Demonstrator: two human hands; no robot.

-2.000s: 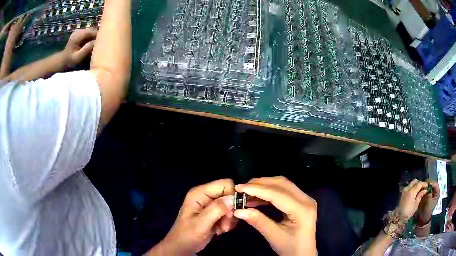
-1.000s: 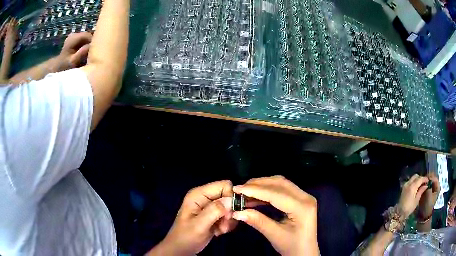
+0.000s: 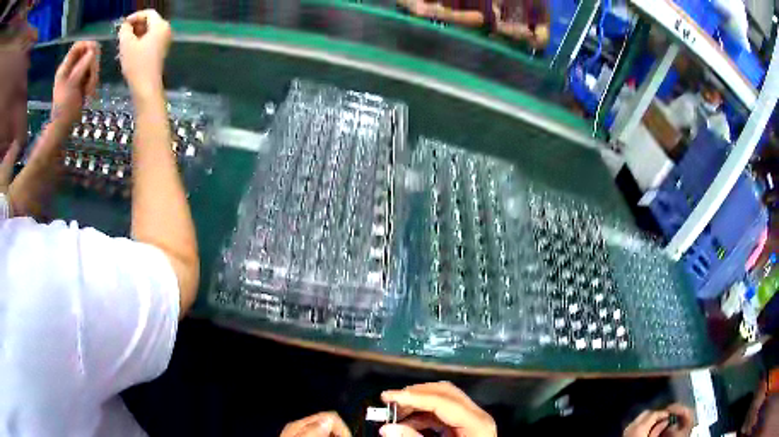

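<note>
My right hand [image 3: 440, 410] is at the bottom centre, cut off by the lower edge. Its thumb and fingers pinch a small module [image 3: 390, 413], a thin board seen nearly edge-on with a bright silver-white block pointing left. My left hand [image 3: 317, 424] is just left of it, mostly below the edge. It is apart from the module, and its fingertips are cut off or too blurred to tell whether it holds anything.
A tall stack of clear blister trays [image 3: 320, 205] stands on the green bench. To its right are a tray of green boards [image 3: 470, 243], a tray of dark and white parts [image 3: 581, 282] and a pale tray [image 3: 658, 303]. A neighbour's arm [image 3: 158, 183] is at left; another person's hand is lower right.
The view has tilted up, so the trays sit lower and the conveyor shows. My left hand has come away from the part, where a silver-white block now shows. The left neighbour's hands are raised.
</note>
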